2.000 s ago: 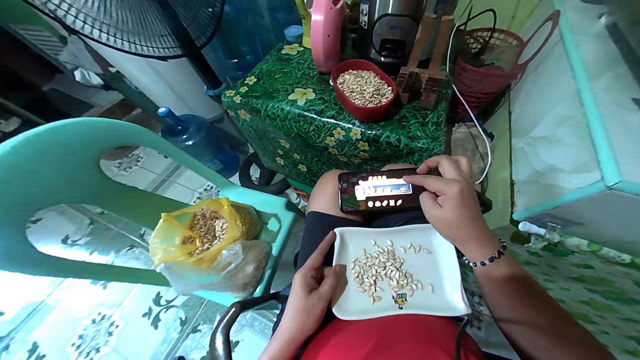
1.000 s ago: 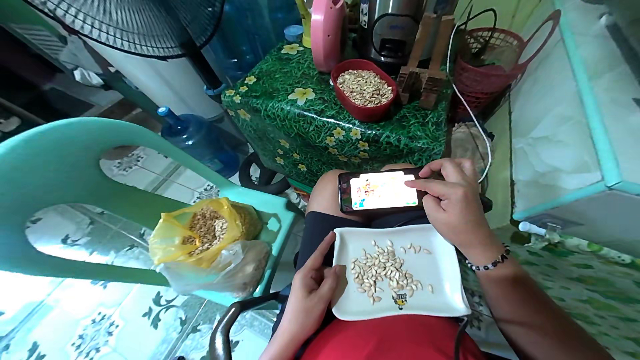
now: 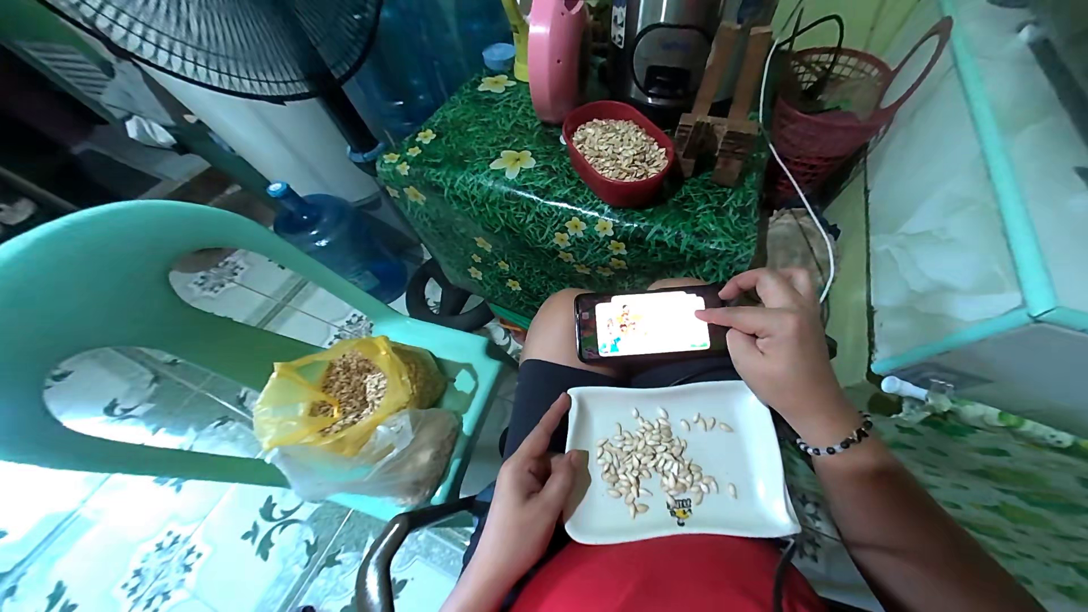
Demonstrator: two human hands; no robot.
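A white rectangular plate lies on my lap with a loose pile of pale seeds on it. My left hand holds the plate's left edge, its index finger stretched along the rim. Above the plate, a smartphone rests sideways on my thighs, its screen lit. My right hand is at the phone's right end, one fingertip on the screen and the thumb side near the plate's top right corner; a beaded bracelet circles that wrist. Farther off, a red bowl full of similar seeds stands on a table.
The table has a green floral cover and carries a pink object, a steel appliance and a wooden stand. On my left, a green plastic chair holds a yellow plastic bag of seeds. A white cable hangs at right.
The picture on the phone screen differs from the one two seconds ago. My right fingers have shifted slightly at the phone; my left hand and the plate look unmoved.
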